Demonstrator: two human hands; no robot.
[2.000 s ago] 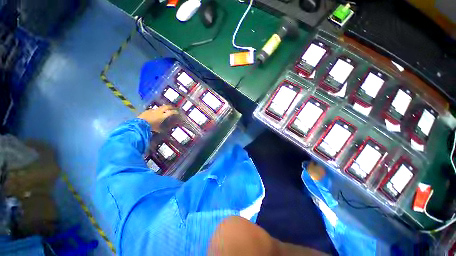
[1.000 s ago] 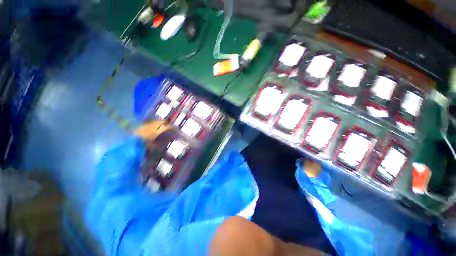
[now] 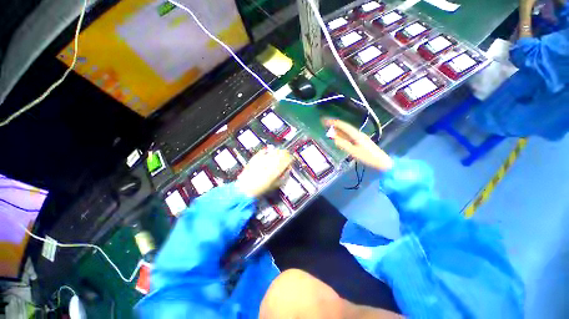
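A clear blister tray (image 3: 337, 167) holds two rows of black-and-red handheld units with white labels. One unit (image 3: 314, 159) lies at the right end of the near row. My left hand (image 3: 265, 169) is over the middle of the tray, its fingertips near the near-row units; it is blurred and I cannot tell whether it grips anything. My right hand (image 3: 357, 144) is past the tray's right end, above the bench edge. Its fingertips pinch a small white piece (image 3: 331, 131), too small to identify.
A second tray of units (image 3: 394, 93) lies at the upper right, crossed by a white cable (image 3: 349, 75). Behind are a keyboard (image 3: 209, 115), a monitor (image 3: 159, 50), a yellow note (image 3: 274, 61) and a black mouse (image 3: 304, 89). Another person's sleeve (image 3: 543, 59) is at the right.
The view has swung right. My left hand has left the low left tray stack and is over the bench tray. My right hand has risen from beside the tray's near edge to beyond its right end.
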